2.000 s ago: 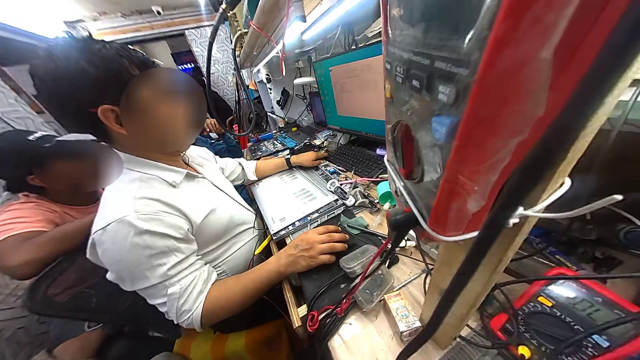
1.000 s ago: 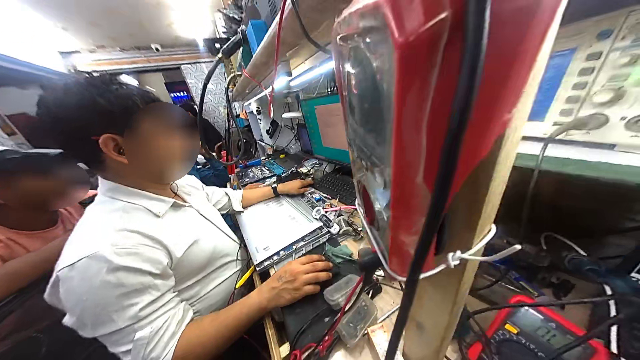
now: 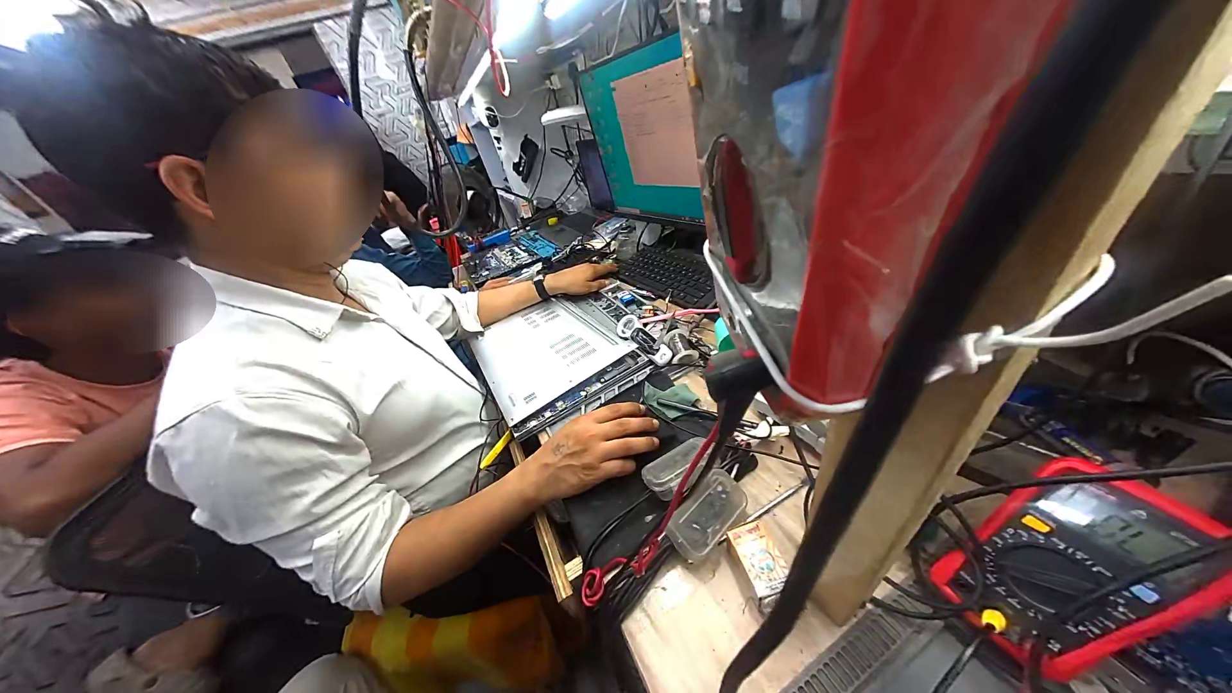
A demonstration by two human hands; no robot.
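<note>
Neither my left hand nor my right hand is in view. A co-worker in a white shirt [image 3: 289,414] sits at the bench on the left. One of the co-worker's hands [image 3: 597,448] lies palm down on a dark mat, in front of an opened laptop chassis [image 3: 558,356] with a pale panel. Their other hand [image 3: 582,279] rests by a black keyboard [image 3: 669,274]. Two small clear plastic boxes, one of them a parts box [image 3: 707,515], stand near the mat beside a small printed carton [image 3: 760,563]. A red-framed digital multimeter [image 3: 1088,568] lies at the lower right.
A wooden post [image 3: 962,423], a black cable and a red and grey device [image 3: 866,212] tied with white cord block much of the right side. Behind them is a monitor [image 3: 645,135]. Another person [image 3: 77,414] sits at the far left. Cables hang above and cross the bench.
The view has shifted between frames. The co-worker's hands remain near the laptop chassis and the keyboard.
</note>
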